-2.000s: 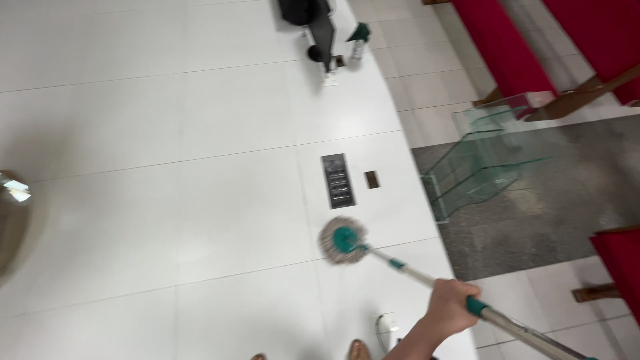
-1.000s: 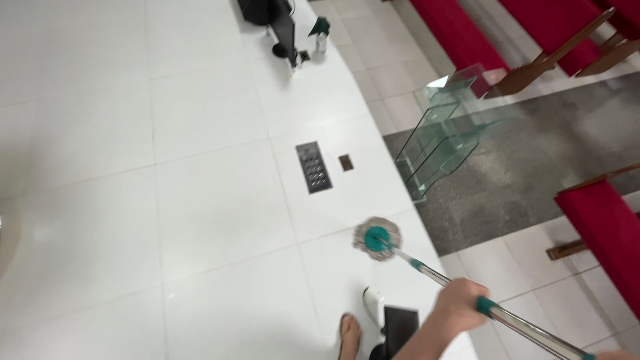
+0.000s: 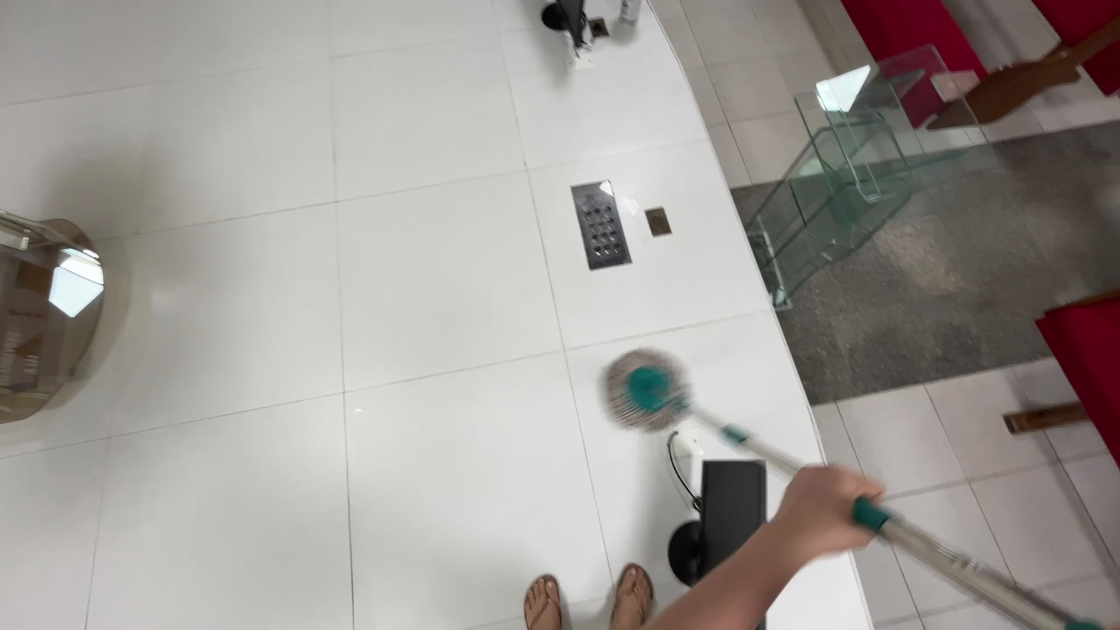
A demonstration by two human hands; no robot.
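My left hand [image 3: 831,512] is shut around the metal handle [image 3: 962,569] of a mop, close to a green collar. The mop's round, grey string head [image 3: 646,389] with a green centre lies on the white tiled floor, blurred, up and to the left of the hand. The handle slants down to the lower right corner. My right hand is out of view. Beneath my left forearm stands a black monitor [image 3: 733,503] on a round base, a white object [image 3: 689,444] and a black cable beside it. My sandalled feet [image 3: 632,591] are at the bottom.
The white platform's edge [image 3: 779,337] runs down the right side. Against it stands a clear glass lectern [image 3: 849,166]; red-cushioned benches [image 3: 1089,367] are beyond. A dark socket panel [image 3: 601,225] and small metal plate [image 3: 657,221] are set in the floor. A glass-topped piece [image 3: 52,315] is at left.
The mop head has moved across the floor, closer to the white object by the monitor. My left hand keeps hold of the handle. The view has shifted, showing both feet and more of the monitor.
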